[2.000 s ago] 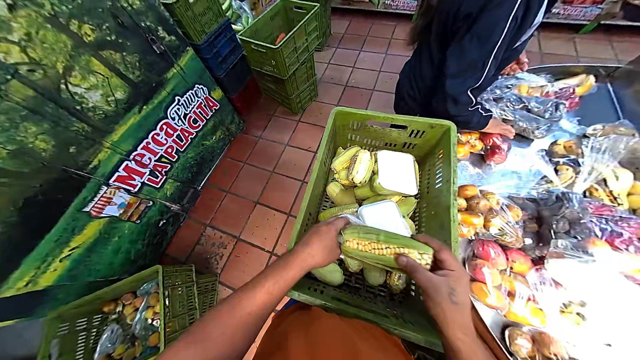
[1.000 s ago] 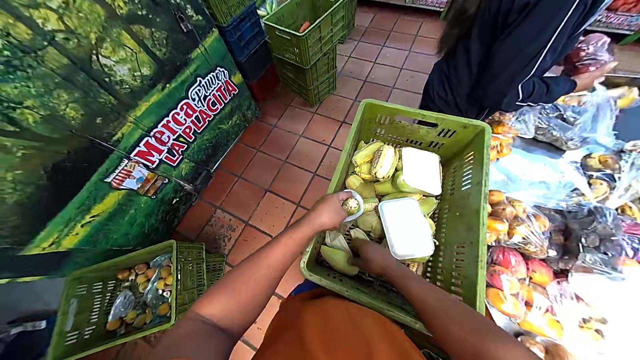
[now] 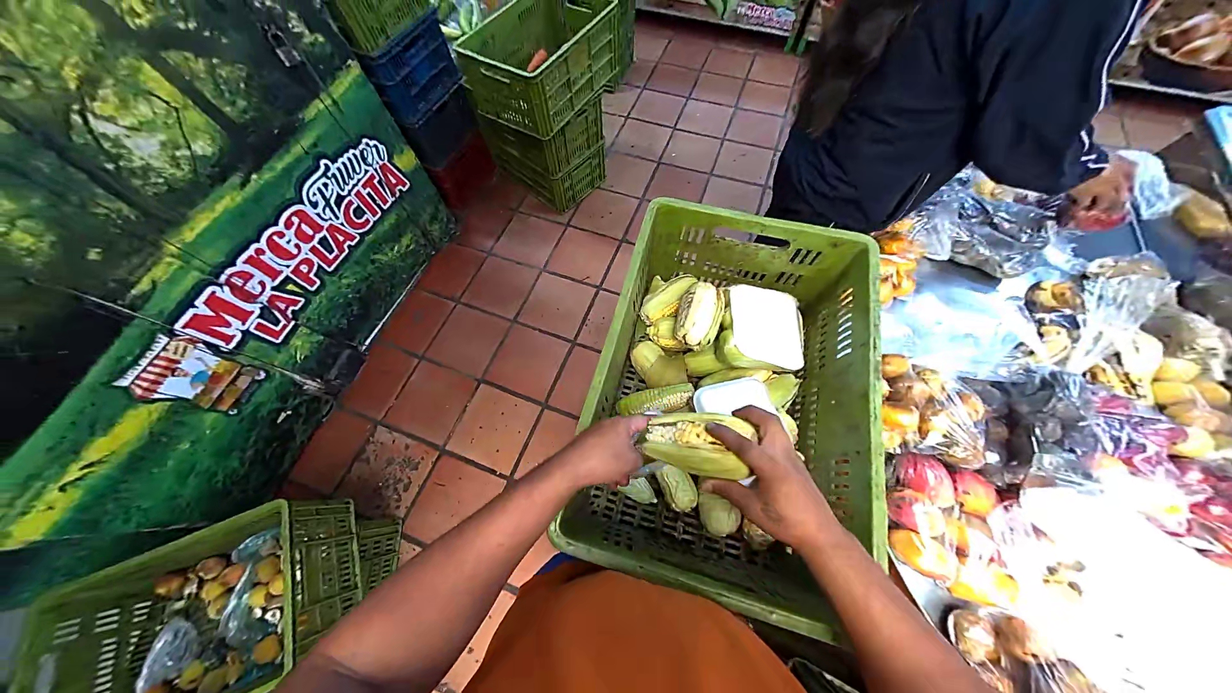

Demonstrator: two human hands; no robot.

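Note:
An ear of corn in partly opened husk [image 3: 700,446] is held level over a green plastic crate [image 3: 630,544]. My right hand [image 3: 775,478] grips its right end. At its left end is my left hand [image 3: 613,450], with part of a small clear container showing beneath its fingers; whether those fingers also grip the ear is unclear. Below lie several other ears, among them a partly husked one [image 3: 656,399]. A white foam tray [image 3: 763,327] rests upside down or covered on the corn, and a second white tray [image 3: 733,397] is partly hidden behind the held ear.
Bagged fruit [image 3: 929,404] covers a table at the right, where a person in a dark jacket [image 3: 924,106] leans over. A crate of yellowish fruit [image 3: 87,587] sits lower left. Stacked green crates [image 3: 539,87] stand on the tiled floor [image 3: 520,356] beyond, beside a printed panel [image 3: 221,241].
My right hand, reaching into the crate one second ago, now holds an ear of corn above it. My left hand has moved to that ear's left end.

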